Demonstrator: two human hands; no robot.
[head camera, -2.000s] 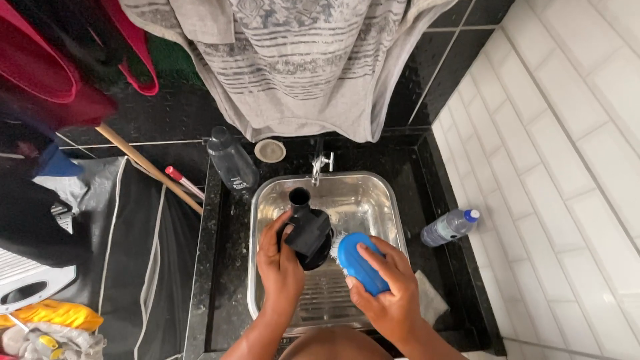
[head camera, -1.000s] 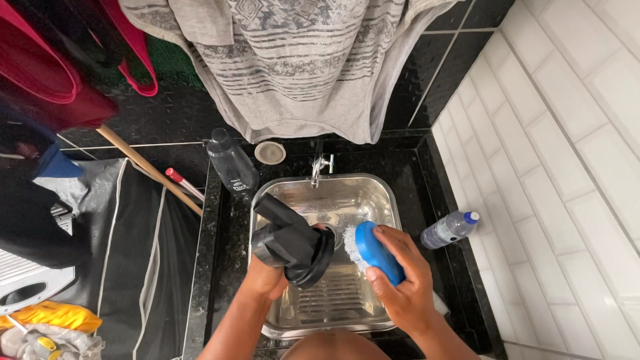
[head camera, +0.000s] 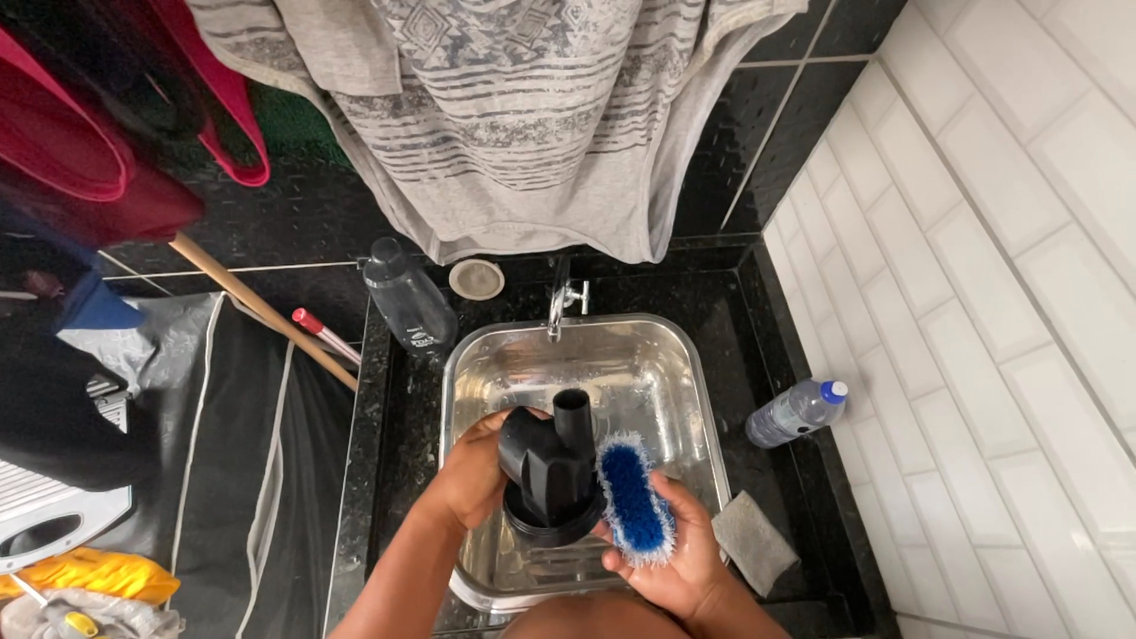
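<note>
Over the stainless steel sink, my left hand grips a black plastic part with a round base and an upright open tube. My right hand holds a scrubbing brush, its blue and white bristles facing up, close beside the black part. Some right fingertips reach toward the part's base; whether they touch it I cannot tell. Behind the sink is a chrome faucet; no flowing water is visible.
A dark bottle and a round drain cover are behind the sink at left. To the right are a clear plastic bottle and a grey sponge or cloth. A striped shirt hangs above; a wooden pole leans at left.
My left hand has turned the black part so its tube points up. The brush in my right hand has turned from showing its blue back to showing its bristles.
</note>
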